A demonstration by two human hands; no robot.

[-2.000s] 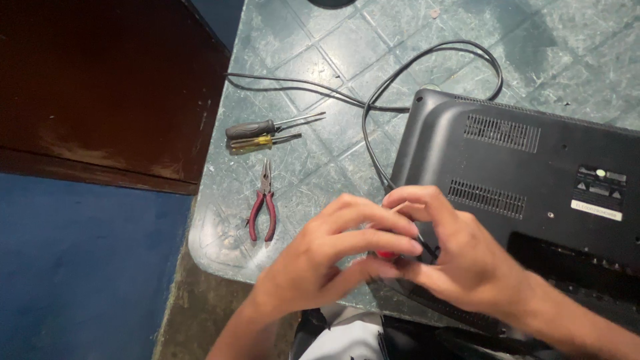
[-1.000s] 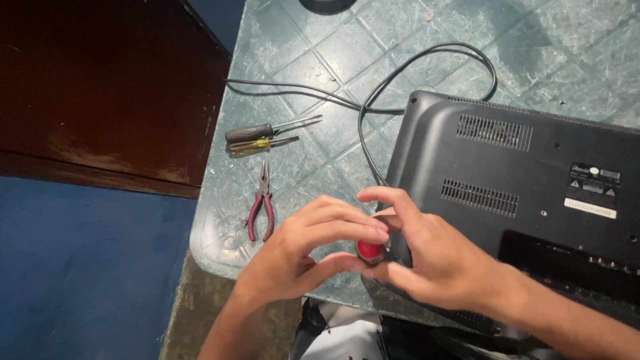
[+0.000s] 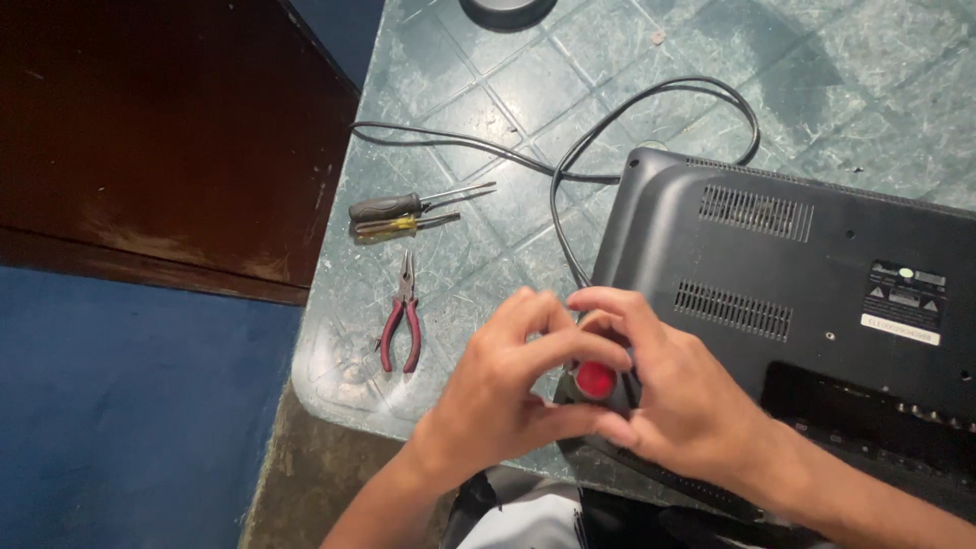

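A black flat-screen television or monitor (image 3: 656, 252) lies with its vented back up on the right. Over its near left corner, my left hand (image 3: 526, 381) and my right hand (image 3: 671, 389) curl around a red-ended round object (image 3: 595, 380), probably a tool handle seen end-on. The fingers of my left hand rest about its rim, thumb below. My right hand is cupped on its other side, close against it. What lies under the red end is hidden by the hands, so which hand grips it is unclear. A black cable (image 3: 560, 206) runs down behind my fingers.
On the green patterned tabletop (image 3: 488, 274), left of the hands, lie a dark-handled screwdriver (image 3: 385, 207), a yellow-handled screwdriver (image 3: 386, 228) and red-handled needle-nose pliers (image 3: 401, 328). A round black object (image 3: 507, 11) sits at the far edge. A brown wooden panel (image 3: 168, 137) stands at left.
My fingers have shifted around the red-ended object, whose top shows more plainly now than two seconds ago. The screwdrivers and pliers lie as before.
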